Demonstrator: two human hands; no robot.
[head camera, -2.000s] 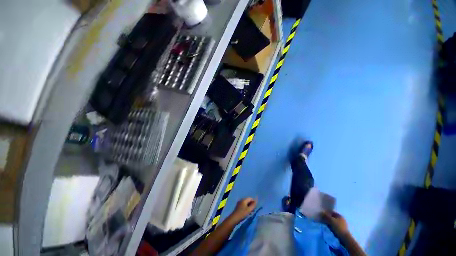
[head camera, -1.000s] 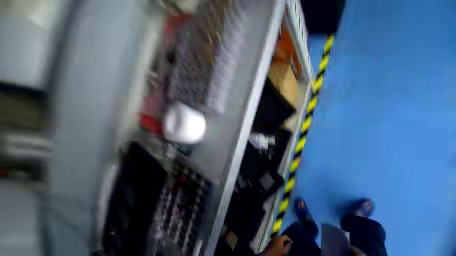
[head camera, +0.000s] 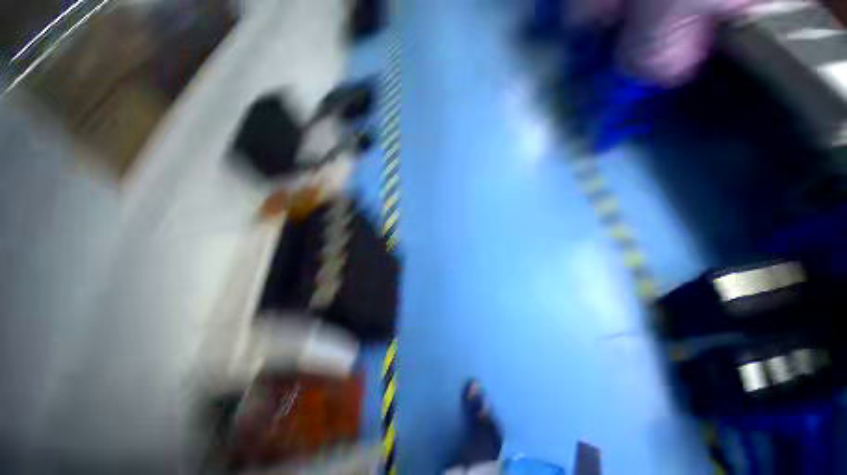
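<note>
A small dark-grey flat piece (head camera: 587, 458) shows at the bottom edge, cut off by the frame. It is too blurred to tell whether it is a phone unit or a slip. Neither my left hand nor my right hand shows; what holds the piece is outside the picture. One dark shoe (head camera: 475, 397) and a bit of blue clothing are at the bottom.
Blue floor (head camera: 501, 269) runs ahead between yellow-black tapes. At left are an orange-red box (head camera: 306, 413), black stacked items (head camera: 358, 269) and a dark object (head camera: 267, 134). At right, black trays (head camera: 697, 311) hold white-faced pieces. A person's pink sleeve (head camera: 673, 37) is at top right.
The view has swung from the left shelf to the aisle. Both hands have dropped out of the picture, and the flat piece shows only at the bottom edge.
</note>
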